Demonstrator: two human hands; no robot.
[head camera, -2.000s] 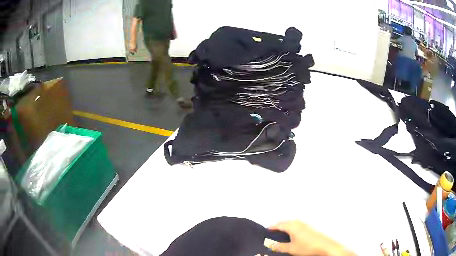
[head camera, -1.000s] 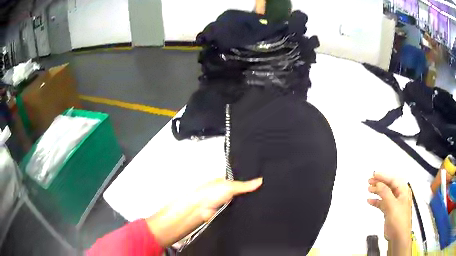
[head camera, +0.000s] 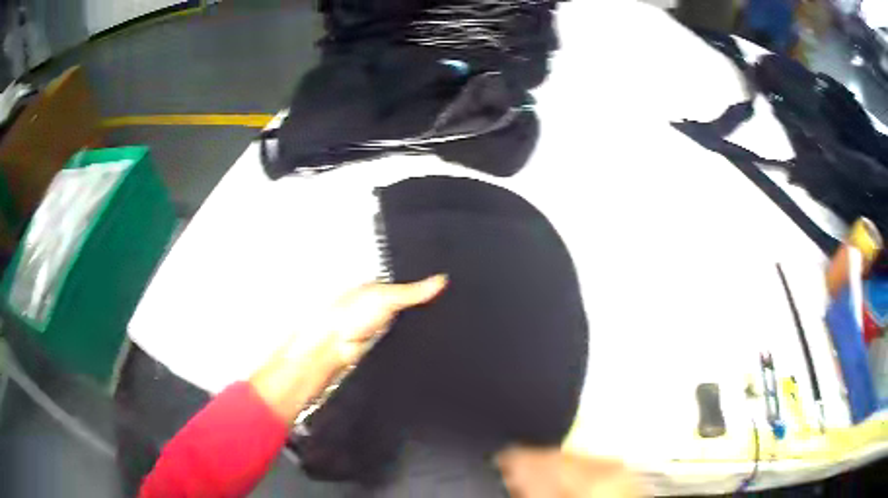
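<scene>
A black bag (head camera: 487, 321) lies on the white table (head camera: 662, 253) in front of me, its rounded edge to the right and its silvery zip (head camera: 382, 238) along the left side. My left hand (head camera: 360, 326) holds the bag at the zip edge, thumb on top of the fabric, fingers hidden under it. My right hand (head camera: 560, 474) is blurred at the bag's lower right end; whether it grips the fabric cannot be told. The lower end of the bag hangs near the table's front edge.
Stacked black bags (head camera: 409, 107) stand behind. Black bags and straps (head camera: 828, 136) lie at right. A dark block (head camera: 711, 409), snips (head camera: 769, 394), a long thin black stick (head camera: 800, 336) and a blue supply box (head camera: 849, 360) are at lower right. A green bin (head camera: 92, 253) stands left.
The bag has been lowered from in front of the stack and lies nearer me. My left hand still holds its zip edge. My right hand has moved from the tools to the bag's lower end.
</scene>
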